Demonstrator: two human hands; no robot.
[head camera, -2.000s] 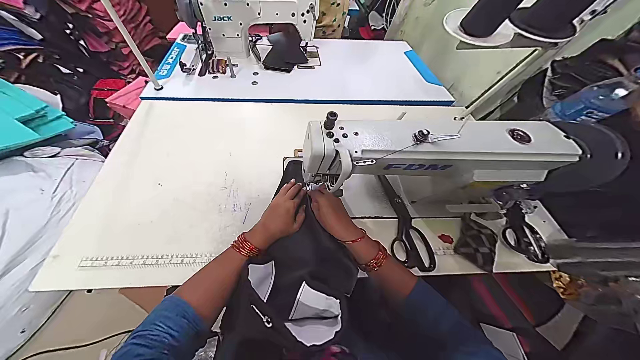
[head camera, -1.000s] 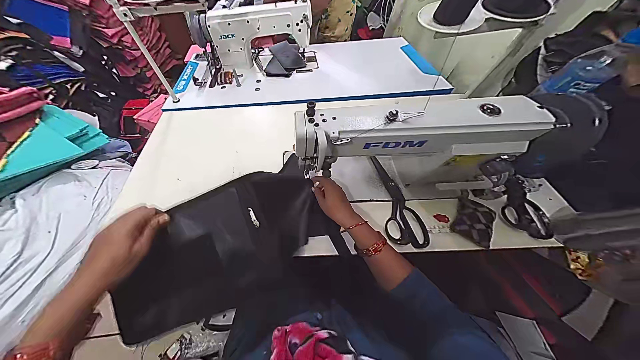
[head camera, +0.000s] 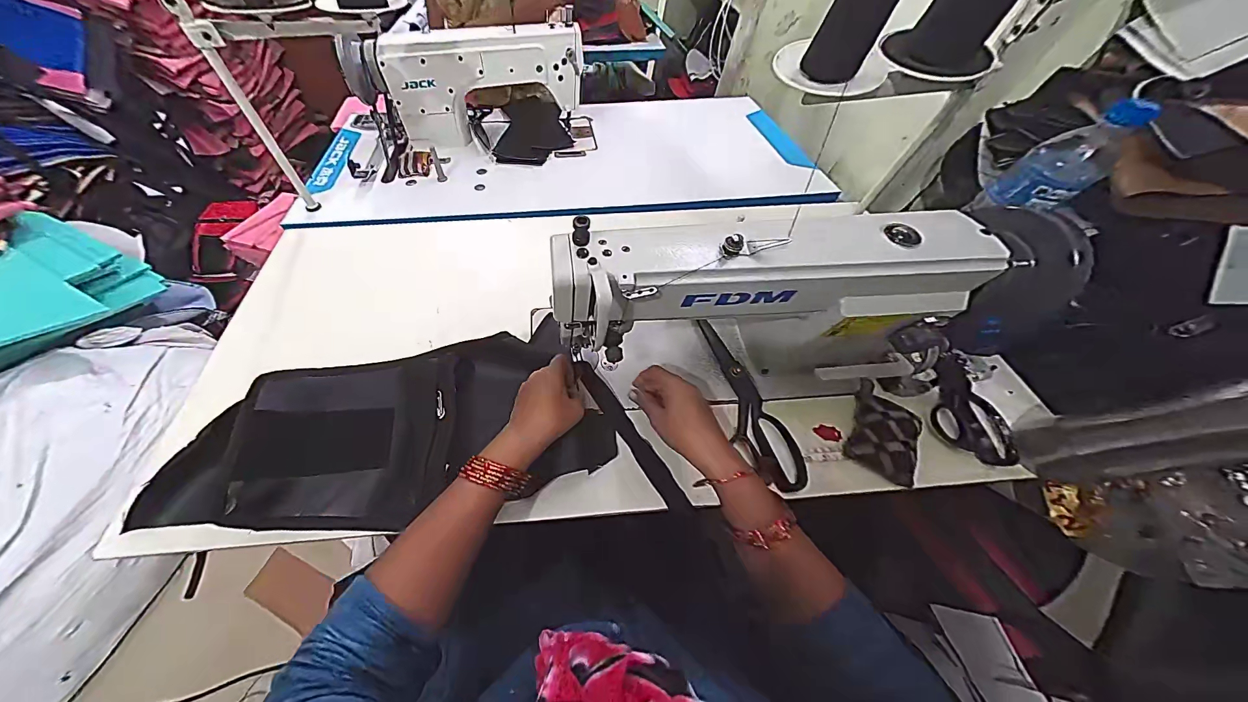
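Note:
A black fabric piece with a pocket panel and a zipper pull (head camera: 322, 439) lies spread on the white table, left of the needle of the FDM sewing machine (head camera: 780, 263). My left hand (head camera: 548, 405) grips its edge close to the presser foot, fingers closed on the cloth. From the needle area a black fabric strip (head camera: 634, 444) runs down over the table's front edge, between my hands. Right of the strip, my right hand (head camera: 673, 400) is raised with thumb and fingertips together; whether something thin is between them cannot be told. Large black-handled scissors (head camera: 751, 409) lie beside that wrist.
Behind stands a Jack sewing machine (head camera: 478, 78) on its own table. Small dark scissors (head camera: 970, 419) and a checked cloth pouch (head camera: 882, 434) lie under the machine's right end. Thread cones (head camera: 843, 44) stand at back right. Teal sheets (head camera: 68, 278) and white cloth (head camera: 88, 429) are at left.
The black piece, held out by my left hand a second ago, now lies flat on the table. My left hand has moved right to the presser foot; my right hand has come away from it.

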